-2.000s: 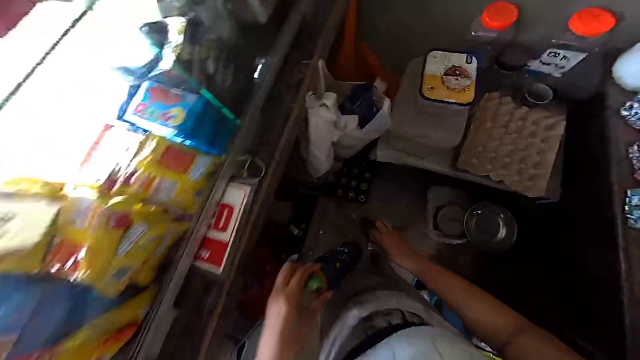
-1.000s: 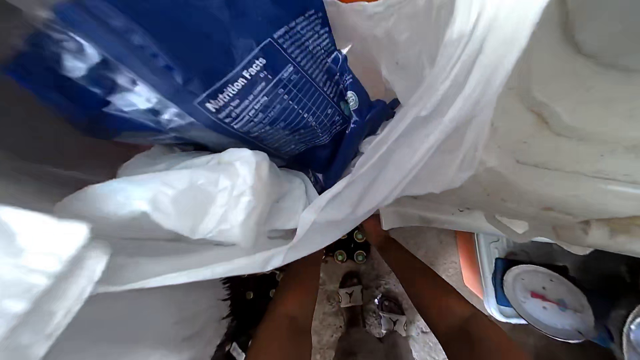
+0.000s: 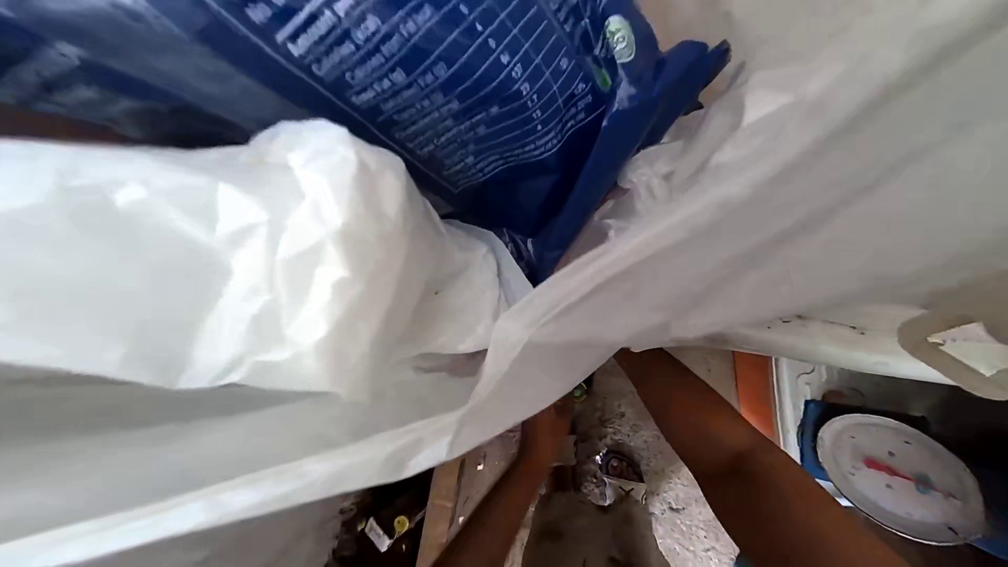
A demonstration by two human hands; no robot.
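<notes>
A white plastic bag [image 3: 315,276] fills much of the head view, with a printed dark blue packet [image 3: 472,102] standing inside it. Both forearms reach up from the bottom edge beneath the bag. The left one comes in at the lower middle and its wrist passes behind the bag's hanging edge. The right forearm lies to the right of it and also runs up behind the bag. The bag hides my left hand and my right hand, so what they hold or touch does not show.
A round pale plate or lid [image 3: 902,479] with a red mark rests in a container at the lower right. Rough floor [image 3: 689,492] shows between the forearms. A wooden edge [image 3: 439,512] and small items lie at the lower left.
The view has moved in close to the white bag and blue packet, which stood farther off two seconds ago. A green thing was in my left hand then; both hands are now hidden.
</notes>
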